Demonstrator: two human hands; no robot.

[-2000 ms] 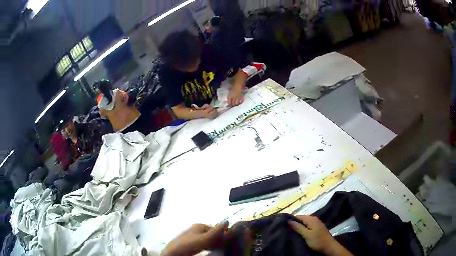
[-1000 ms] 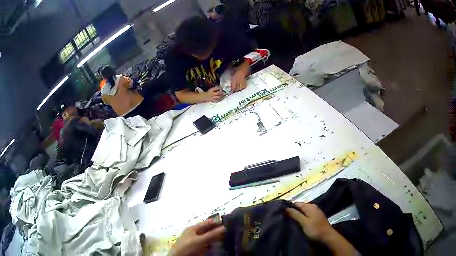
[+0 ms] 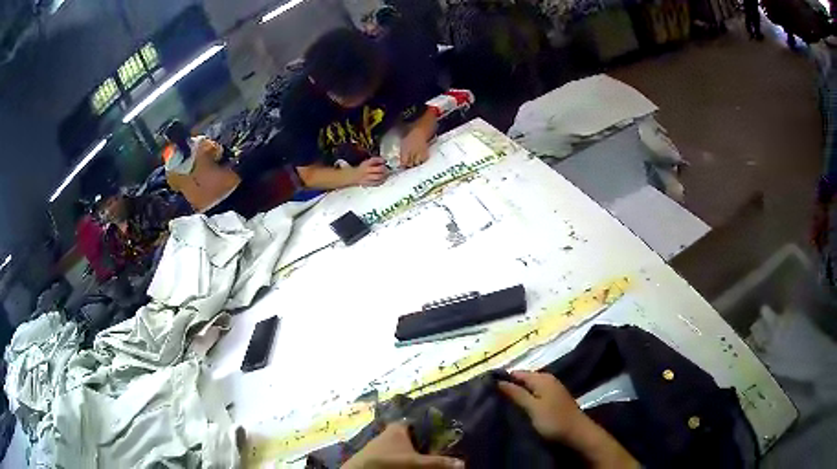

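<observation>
A dark jacket (image 3: 679, 403) with gold metal buttons lies on the near right of the table, cut off by the lower edge. A small gold motif shows on the dark cloth between my hands. My left hand (image 3: 399, 451) is on the left part of the cloth, cut off by the lower edge; its fingertips are partly hidden, and whether it grips the cloth cannot be told. My right hand (image 3: 548, 405) holds the top edge of the cloth, thumb and fingers on the fabric.
A black case (image 3: 459, 313) with a thin teal stick along it lies beyond the jacket. Two phones, one nearer (image 3: 261, 343) and one farther (image 3: 349, 227), lie on the white table (image 3: 349, 321). Pale garments (image 3: 147, 366) are heaped at left. A coworker (image 3: 358, 110) bends over the far edge.
My left hand has moved in from the table at left onto the dark cloth, which now spreads farther left. My right hand stays on the cloth. The view has shifted slightly.
</observation>
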